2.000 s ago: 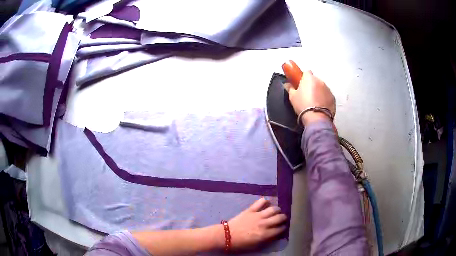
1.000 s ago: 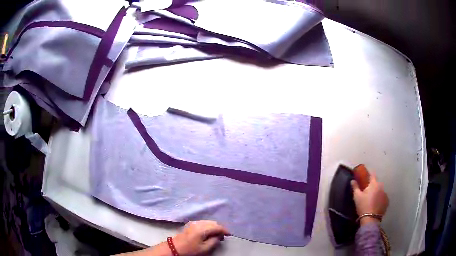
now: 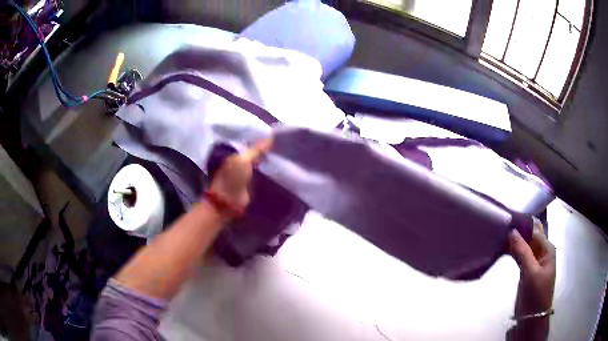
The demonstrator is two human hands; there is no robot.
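Observation:
A garment panel of lilac-grey and dark purple cloth [image 3: 400, 206] is stretched above the white table [image 3: 347, 293], folded or turned so a broad dark face shows. My left hand [image 3: 233, 180] grips its left end, slightly blurred, with dark purple cloth bunched and hanging below. My right hand [image 3: 533, 250] holds its right end between thumb and fingers. The left pile of lilac panels [image 3: 193, 106] with a purple band lies just behind my left hand. The iron is not in view.
A white roll [image 3: 137, 200] is at the left table edge. Behind are folded lilac pieces with purple patches [image 3: 467, 163], a long blue board [image 3: 420, 96] and a blue cloth bundle [image 3: 300, 33]. A blue-green tube [image 3: 50, 80] and an orange-handled tool [image 3: 117, 70] are at back left.
The view has swung left and up. My right hand has let go of the iron. The panel that lay flat is gone from the tabletop; both hands now hold cloth raised near the left pile.

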